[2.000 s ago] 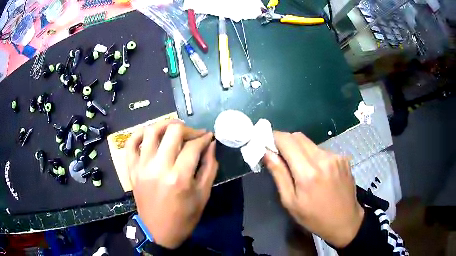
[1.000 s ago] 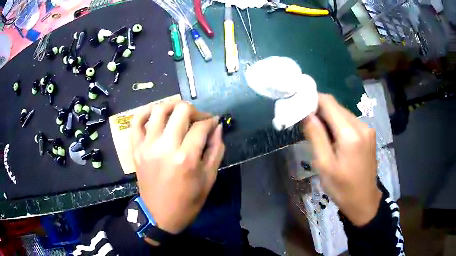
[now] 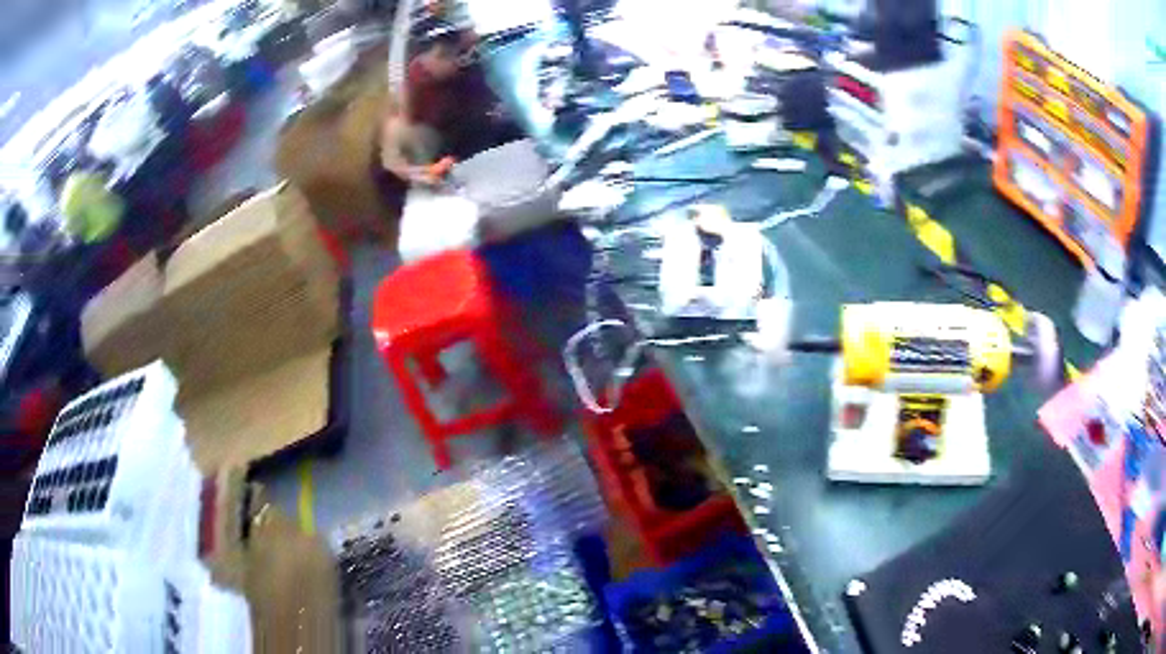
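Observation:
Neither of my hands is in view. The yellow-motored bench polisher (image 3: 923,348), with a white base and black knob, stands on the green bench top at right. The black work mat (image 3: 985,556) is at the lower right, cut off by the edge. A curved row of small white parts (image 3: 936,607) lies on it, with a few dark, blurred earbuds (image 3: 1068,626) at the bottom edge. The whole view is blurred by motion.
A red crate (image 3: 652,466) and a blue crate (image 3: 697,607) stand along the bench's left edge. Beyond are a red stool (image 3: 448,332), cardboard boxes (image 3: 249,326), a white rack (image 3: 115,511) and a seated person (image 3: 448,109). An orange case (image 3: 1074,141) is at upper right.
The view has swung away to the left. Both hands, the white cloth-like piece and the hand tools are out of view. The polisher, crates and stool now show.

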